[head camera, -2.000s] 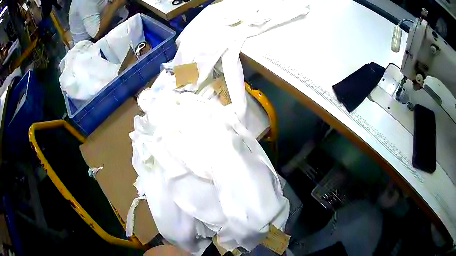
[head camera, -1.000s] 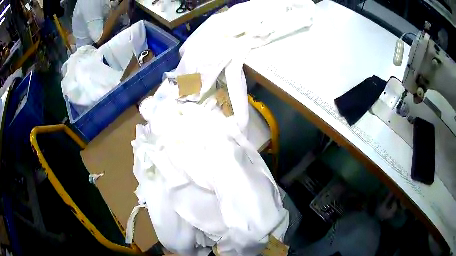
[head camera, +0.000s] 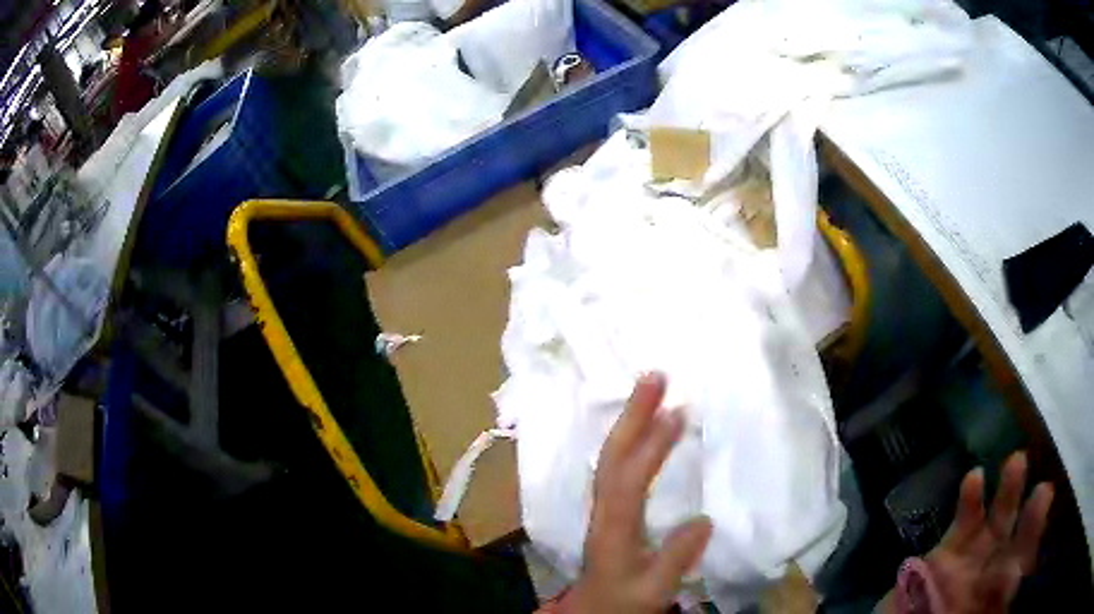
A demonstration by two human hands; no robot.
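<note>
A large overexposed heap of white garments [head camera: 672,348] lies in front of me, spilling back to the white table. My left hand [head camera: 636,510] is raised over the near part of the heap, fingers apart, with nothing seen in it. My right hand [head camera: 984,540] is at the lower right, beside the heap, fingers spread, with nothing seen in its fingers; something reddish and ring-like shows near its thumb. Tan patches, one a square piece [head camera: 680,155], lie on the cloth, and another shows at the heap's near end.
A brown cardboard sheet [head camera: 450,324] with a white fabric strip [head camera: 472,470] lies left of the heap, inside a yellow trolley frame [head camera: 294,348]. A blue crate [head camera: 516,160] with white cloth stands beyond. The white table [head camera: 948,156] with dark cloth [head camera: 1046,276] is at right.
Both hands have come into view, open. The view has turned left, so the heap, crate and trolley sit further right, and the sewing machine and phone have left the picture.
</note>
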